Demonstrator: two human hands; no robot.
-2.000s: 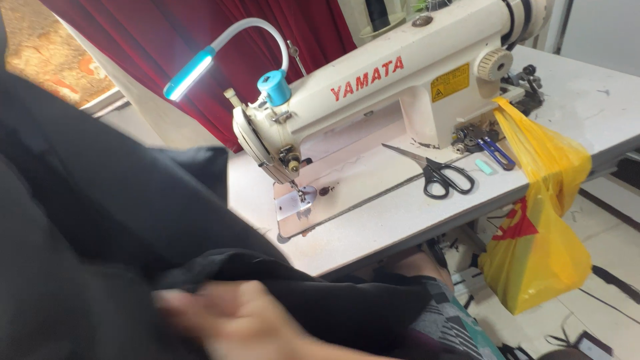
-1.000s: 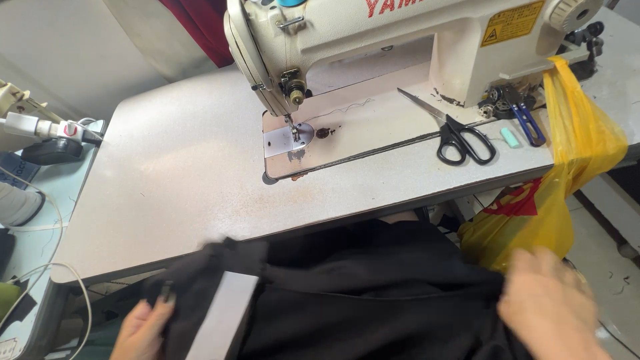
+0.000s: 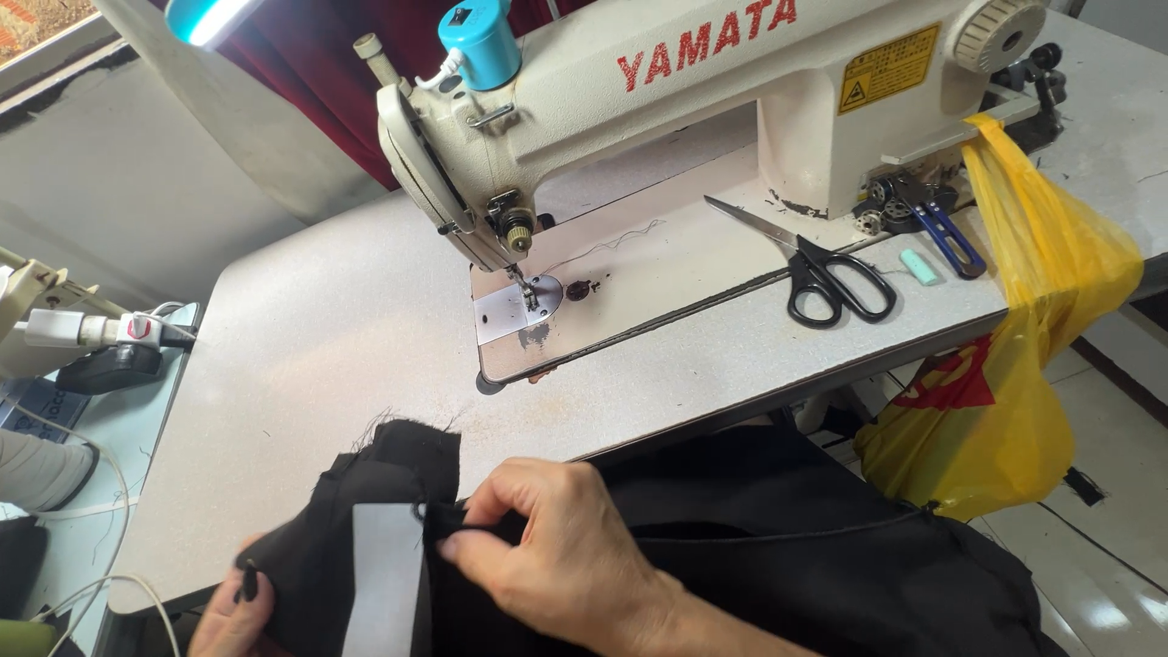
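Black fabric (image 3: 776,529) with frayed edges lies across the front of the table and hangs below it. My left hand (image 3: 235,607) grips its left edge at the lower left. With thumb and forefinger, my right hand (image 3: 557,538) pinches a fold of the same fabric, just right of a white strip (image 3: 385,584) that rests on the black cloth. Behind my hands stands a white Yamata sewing machine (image 3: 584,100), its presser foot (image 3: 529,294) over the metal needle plate. Black-handled scissors (image 3: 826,274) lie on the table right of the needle, apart from both hands.
Blue thread snips (image 3: 944,233), a turquoise chalk piece (image 3: 918,266) and metal bobbins (image 3: 869,222) are at the machine's right base. A yellow plastic bag (image 3: 1022,383) hangs over the table's right front edge. Another machine's table (image 3: 100,474) with cables and a plug is at left.
My right hand has moved left from near the yellow bag to beside the white strip. The black fabric's frayed end now lies on the tabletop. The view has shifted.
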